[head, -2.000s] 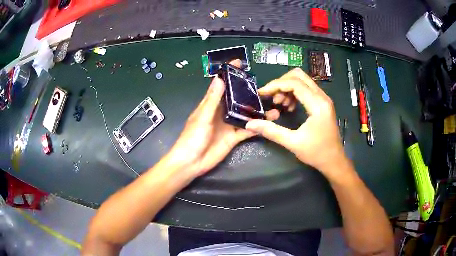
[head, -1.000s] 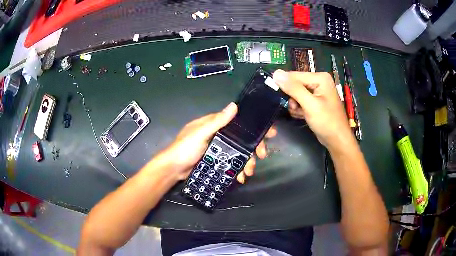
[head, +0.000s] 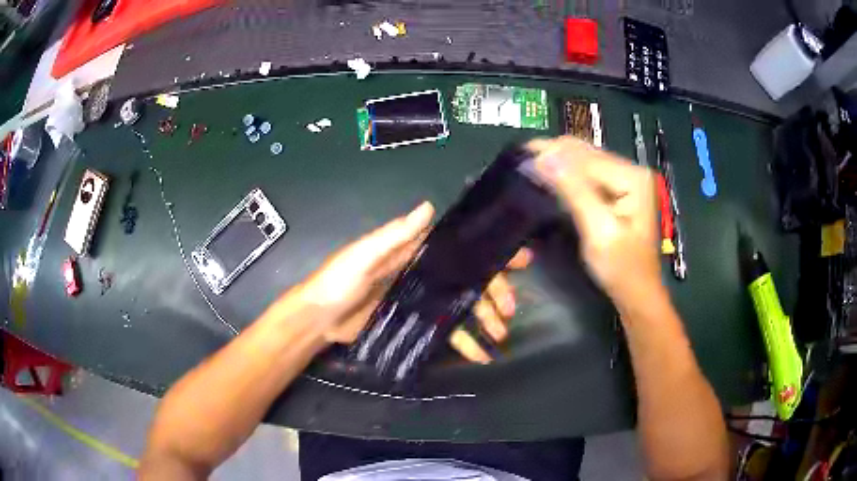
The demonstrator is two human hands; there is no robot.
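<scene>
The black flip phone (head: 470, 244) is open and strongly blurred by motion, keypad half towards me, screen half away. My left hand (head: 376, 272) is around the keypad half, thumb side on the left and fingertips showing on the right. My right hand (head: 601, 207) is at the upper right corner of the screen half, fingers pinched together there. A small pale patch shows at its fingertips; whether it is film or glare cannot be told.
A silver front bezel (head: 241, 241) lies left. A spare LCD module (head: 405, 119), green circuit board (head: 501, 105) and dark board (head: 583, 122) lie behind. A red-handled screwdriver (head: 666, 214), blue pry tool (head: 704, 162) and green electric screwdriver (head: 776, 338) lie right. A conveyor (head: 310, 38) runs behind.
The phone was closed two seconds ago and opened by one second ago. It is now blurred, and its keypad face is no longer readable. My right hand has stayed near the screen half's top corner.
</scene>
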